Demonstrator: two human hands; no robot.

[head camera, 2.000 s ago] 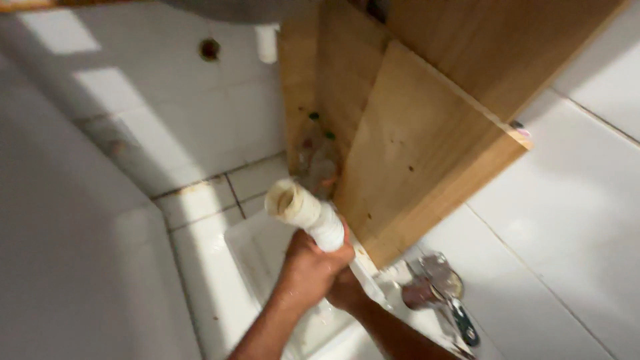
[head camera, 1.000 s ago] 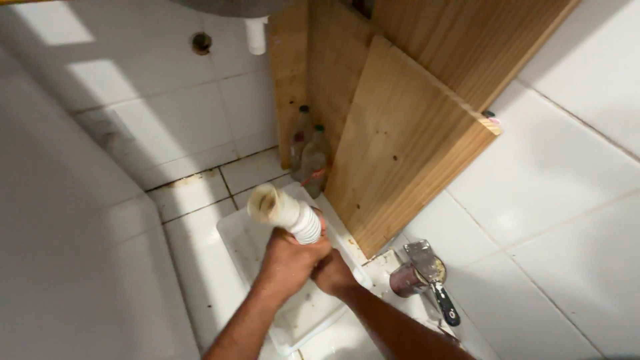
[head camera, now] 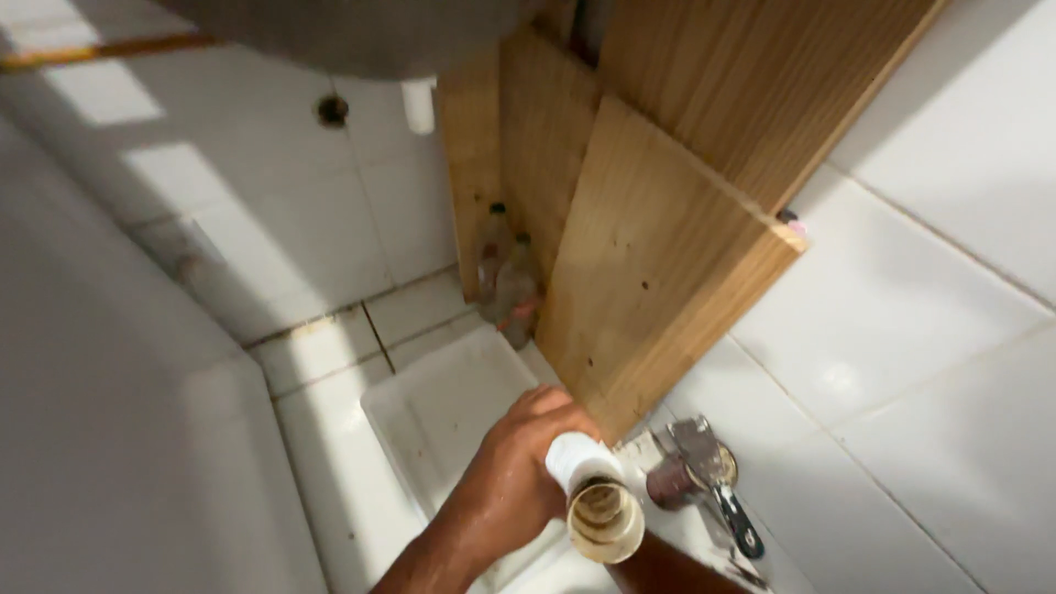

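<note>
A white corrugated plastic drain pipe (head camera: 584,462) points its open, stained end toward me at the lower middle. My left hand (head camera: 528,466) is closed around it from the left. Only the forearm of my right arm shows, below the pipe; my right hand is hidden behind the pipe and my left hand. Beneath my hands lies a white plastic tray (head camera: 454,404) on the floor. To the right of the pipe, a putty knife (head camera: 718,487) with a black handle rests across a small brown can (head camera: 672,481).
Wooden boards (head camera: 652,272) lean at the right wall, with two clear plastic bottles (head camera: 516,289) beside them. A basin's underside (head camera: 355,33) with a white outlet stub (head camera: 419,107) hangs above. The tiled wall has a drain hole (head camera: 332,110).
The pipe's open end has swung from pointing up and away to facing down toward me. My right hand, partly seen before, has gone out of sight behind it.
</note>
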